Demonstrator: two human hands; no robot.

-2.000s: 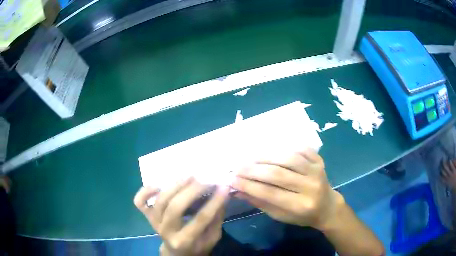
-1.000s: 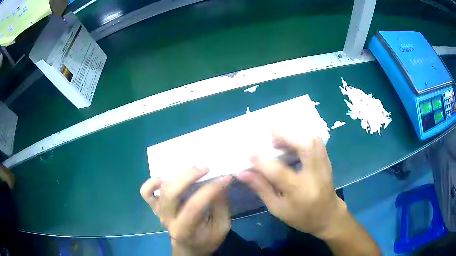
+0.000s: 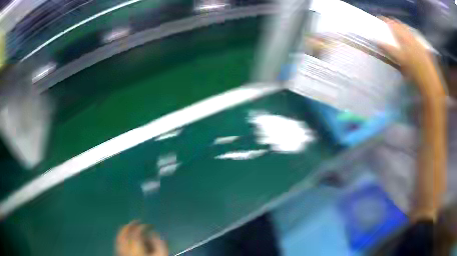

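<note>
The frame is blurred by motion. The white printed carton is at the upper right, over the blue scale, and hides most of its top plate. Whether it rests on the plate cannot be told. My right hand is at the carton's far right edge, with the fingers on its white top. My left hand is low in the picture, cut off by the bottom edge and blurred, away from the carton. White scraps lie in a heap left of the scale, with several stray pieces beside it.
A white rail crosses the green work surface, with a white upright behind. Another white carton stands at the far left. A blue stool is on the floor at the lower right.
The carton has moved from in front of me to the scale, with my right hand on it. My left hand has come off it. The view has turned to the right.
</note>
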